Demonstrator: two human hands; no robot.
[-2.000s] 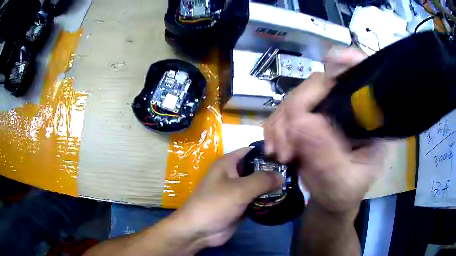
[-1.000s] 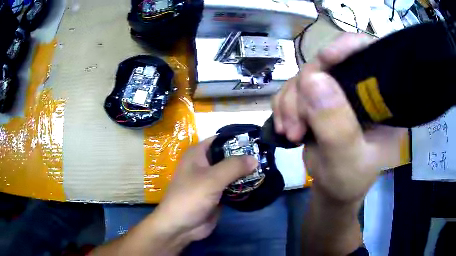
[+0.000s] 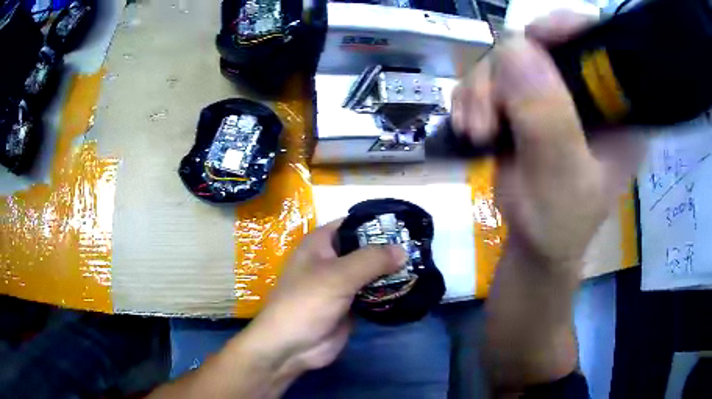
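Observation:
My left hand (image 3: 324,292) holds a black camera housing (image 3: 425,292) at the bench's front edge, with its open back up and my thumb on the circuit board (image 3: 382,234). Thin red and yellow wires run along the board's lower edge. My right hand (image 3: 539,140) is shut around the black electric screwdriver (image 3: 648,70), which has an orange-yellow label. Its narrow end is at the front right of the white screw feeder (image 3: 339,144), above and right of the held housing. The tip and any screw on it cannot be made out.
Another housing with a board (image 3: 230,152) lies on the cardboard bench (image 3: 168,234) to the left. Stacked housings (image 3: 273,58) stand behind it. More black units (image 3: 35,86) lie at the far left. A handwritten white sheet (image 3: 675,218) is at the right edge.
My right hand has moved the screwdriver up and away from the held housing to the feeder's front. My left hand still holds the housing, thumb on the board.

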